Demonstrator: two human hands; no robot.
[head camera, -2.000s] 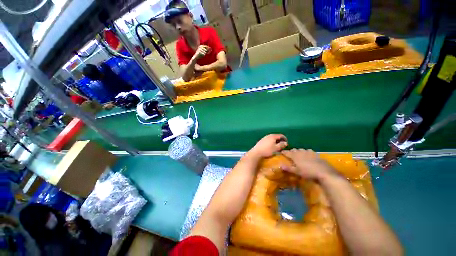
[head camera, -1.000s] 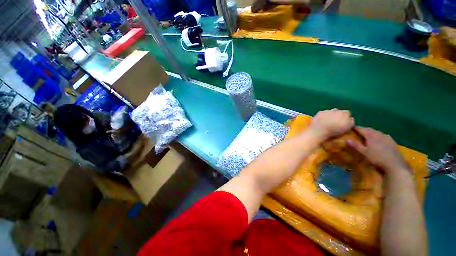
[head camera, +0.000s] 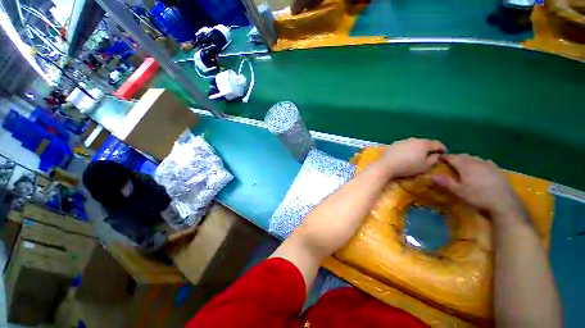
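Observation:
The orange-yellow padded cushion (head camera: 378, 256) lies on the teal bench in front of me, its round centre hole showing with nothing seated in it. My left hand (head camera: 414, 157) rests on the cushion's far edge, fingers curled. My right hand (head camera: 474, 182) rests beside it on the far rim, fingers bent, close to or touching my left hand. No part shows in either hand; what lies under the curled fingers is hidden.
A silver speckled roll (head camera: 288, 128) and silver pad (head camera: 314, 186) are left of the cushion. Beyond are clear plastic bags (head camera: 192, 173), a carton (head camera: 155, 123) and the green conveyor (head camera: 398, 90) with white housings (head camera: 229, 84). A dark-clothed person (head camera: 131, 202) is at left.
The view has swung left and down, so the hanging screwdriver and the red-shirted person's face have left the picture. Both hands stay on the cushion's far edge.

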